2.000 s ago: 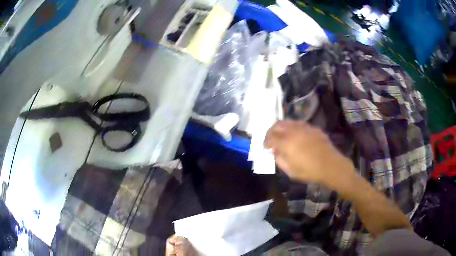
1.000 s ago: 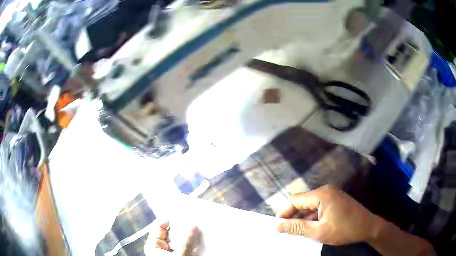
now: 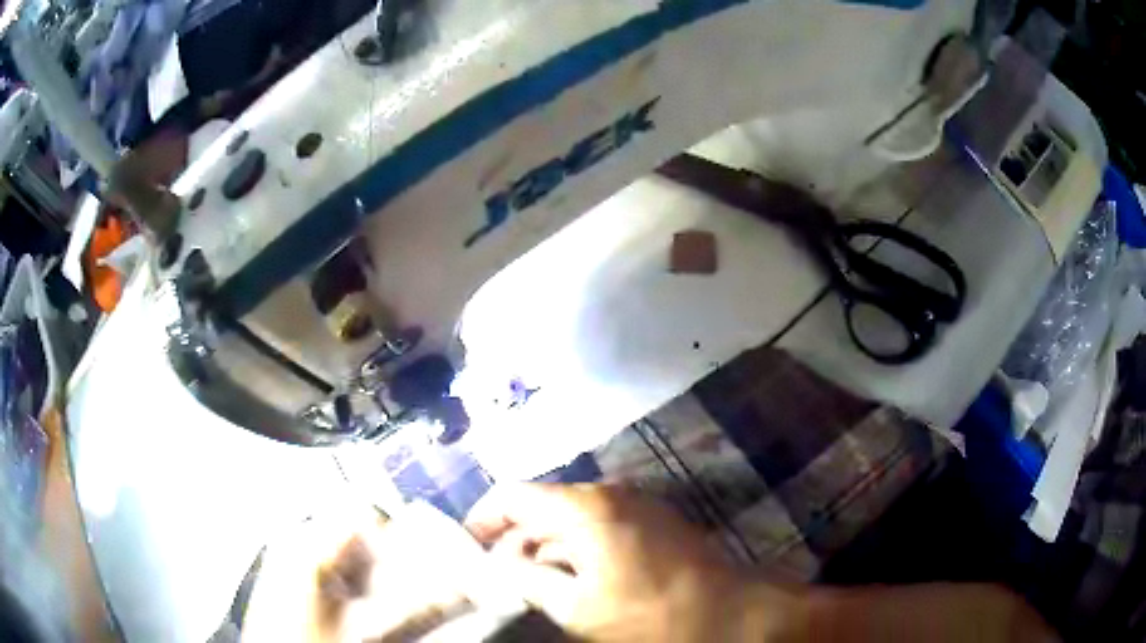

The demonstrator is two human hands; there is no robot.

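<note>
My left hand point(image 3: 346, 584) is blurred and overexposed at the bottom, just below the needle area; its grip is unclear. My right hand point(image 3: 610, 546) is beside it, fingers curled with the fingertips pinched at the edge of a white strip point(image 3: 440, 534), mostly washed out between the hands. Plaid fabric point(image 3: 685, 440) lies on the machine bed, running under the right hand and up to the presser foot area point(image 3: 434, 427). The white sewing machine point(image 3: 553, 201), with a blue stripe, stands over the work.
Black shears point(image 3: 899, 295) lie on the bed, handles to the right. A brown square patch point(image 3: 693, 253) is on the bed. White strips point(image 3: 1066, 471) and clear plastic point(image 3: 1068, 295) hang by a blue bin point(image 3: 1005, 440) at the right. Cluttered material fills the far left.
The view has swung left from the bin to the machine head. My right hand has left the hanging strips and moved beside my left hand, and both are now closer to the needle area.
</note>
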